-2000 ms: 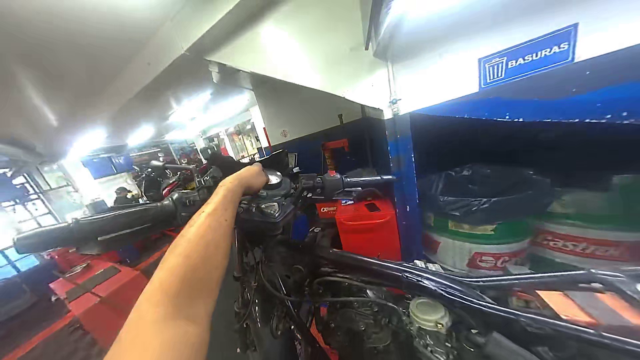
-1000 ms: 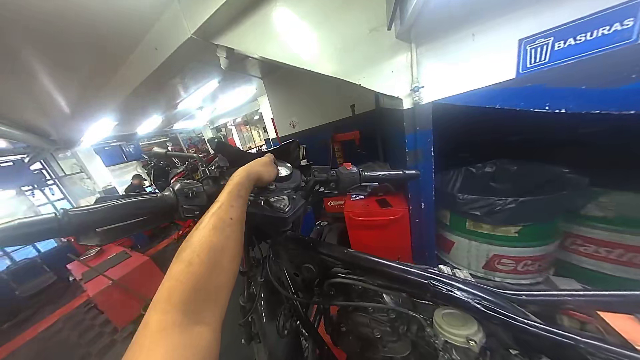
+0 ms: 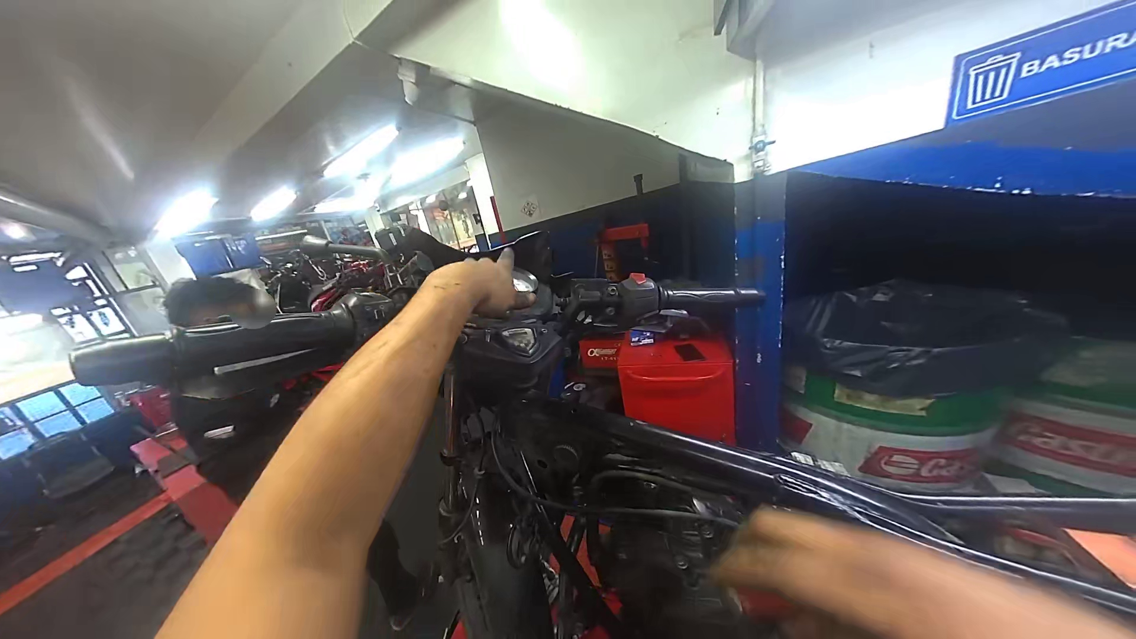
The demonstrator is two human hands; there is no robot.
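My left hand (image 3: 484, 282) reaches forward to the round instrument gauge (image 3: 525, 284) at the middle of a motorcycle's handlebar; its fingers lie on or around the gauge housing, and the grip itself is partly hidden. At lower right, my right hand (image 3: 772, 559) is blurred, in front of the engine (image 3: 683, 541) and below the black frame tube (image 3: 710, 448). Something red shows under it, but whether it is held cannot be told. The rubber handlebar grip (image 3: 710, 296) extends right of the gauge, with a red switch on its control housing. Another grip (image 3: 124, 359) extends left.
A red cabinet (image 3: 676, 399) stands behind the motorcycle, beside a blue column (image 3: 759, 355). Drums (image 3: 887, 444), one covered with a black plastic bag (image 3: 923, 333), stand at right. A person (image 3: 213, 306) is behind the left grip. A red metal stand (image 3: 191, 497) sits at left.
My right hand has come into view at lower right. My left hand remains at the gauge. The person at left now appears larger, behind the left grip.
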